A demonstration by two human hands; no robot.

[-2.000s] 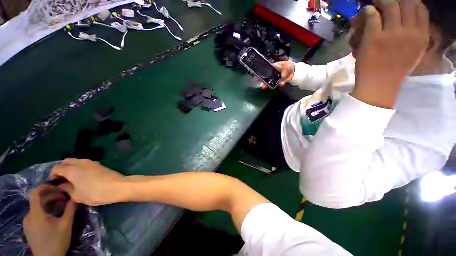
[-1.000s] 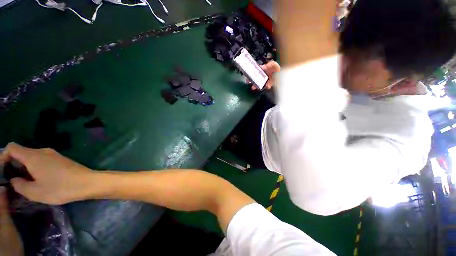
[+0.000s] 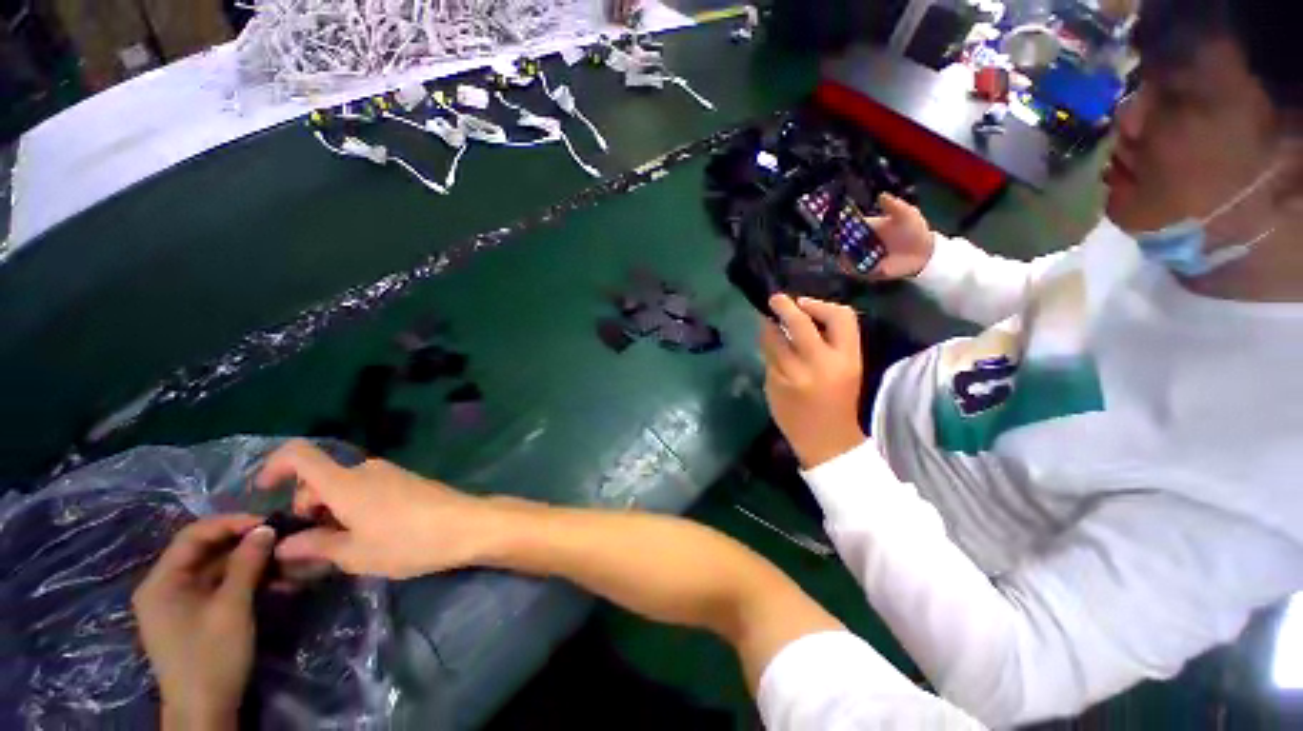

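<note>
My left hand (image 3: 207,600) and my right hand (image 3: 375,521) meet at the lower left, over the clear poly bag (image 3: 86,528) with dark contents. A small black piece (image 3: 283,527) is between their fingertips; its shape is mostly hidden by the fingers. My left thumb and forefinger pinch it, and my right fingers are at its other side. A loose pile of black pieces (image 3: 465,411) lies on the green bench just beyond my right hand.
A neighbour in white sleeves (image 3: 915,571) sits at the right, holding a lit smartphone (image 3: 862,243) beside a black heap (image 3: 757,179). A middle pile (image 3: 660,317) lies between us. White cables (image 3: 472,129) lie beyond the worn seam (image 3: 415,271).
The view has shifted, so my hands and the bag show farther right than a second ago. The neighbour's raised arm has come down, with that hand now near the heap.
</note>
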